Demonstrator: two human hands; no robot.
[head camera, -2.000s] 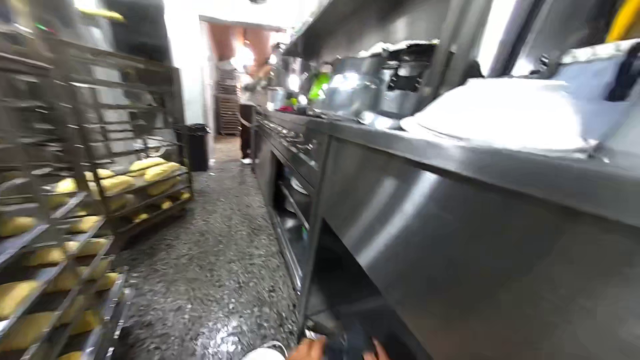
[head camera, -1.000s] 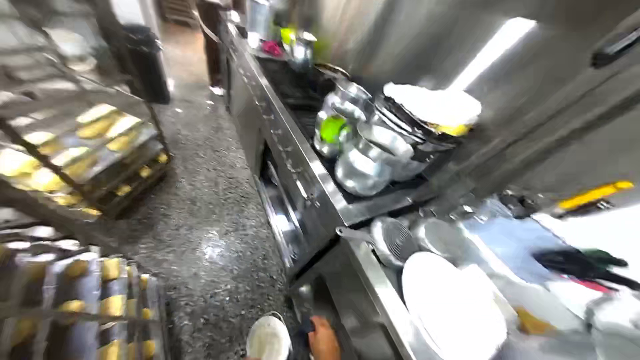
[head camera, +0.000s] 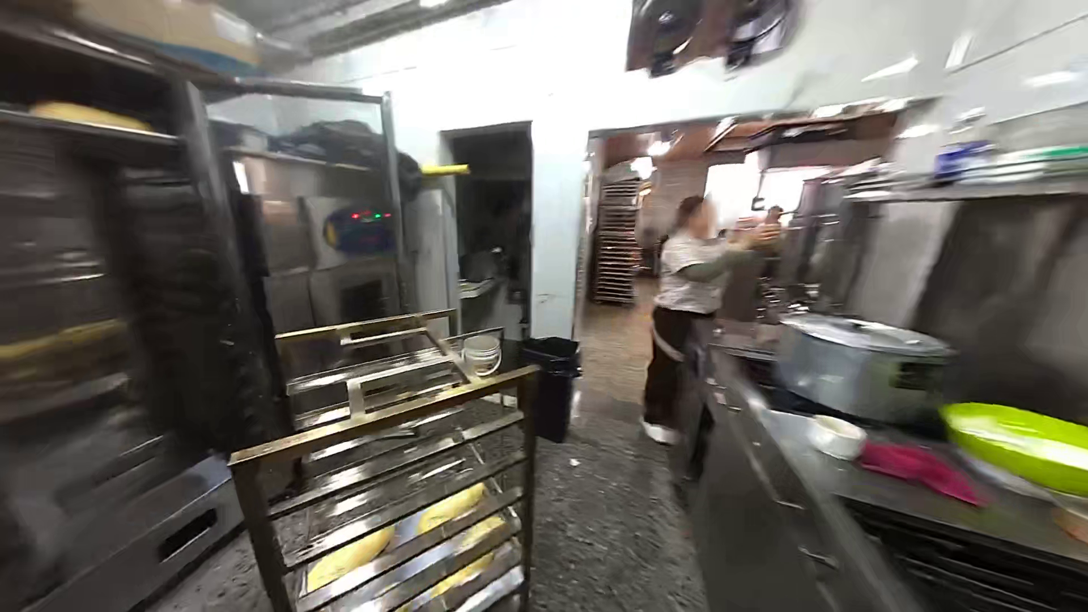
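Observation:
Neither my left hand nor my right hand shows in the head view now, so what they hold is hidden. Nearest on the right is the steel counter with a stove. On it stand a large lidded aluminium pot (head camera: 863, 365), a small white bowl (head camera: 837, 436), a crumpled pink cloth (head camera: 922, 472) and a lime-green plastic basin (head camera: 1020, 444). At the lower left a metal tray rack (head camera: 382, 412) holds trays with yellowish loaf-shaped pieces (head camera: 353, 557).
A person (head camera: 688, 297) stands at the counter's far end, near a doorway. A black bin (head camera: 552, 387) and a white bucket (head camera: 482, 354) are behind the rack. A glass-doored cabinet (head camera: 306, 212) stands left. A taller tray rack (head camera: 618, 240) is beyond the doorway.
The view has swung up toward the doorway and farther along the room. A hand and a white bucket low in the earlier view have left the frame, as have the jugs and white dishes.

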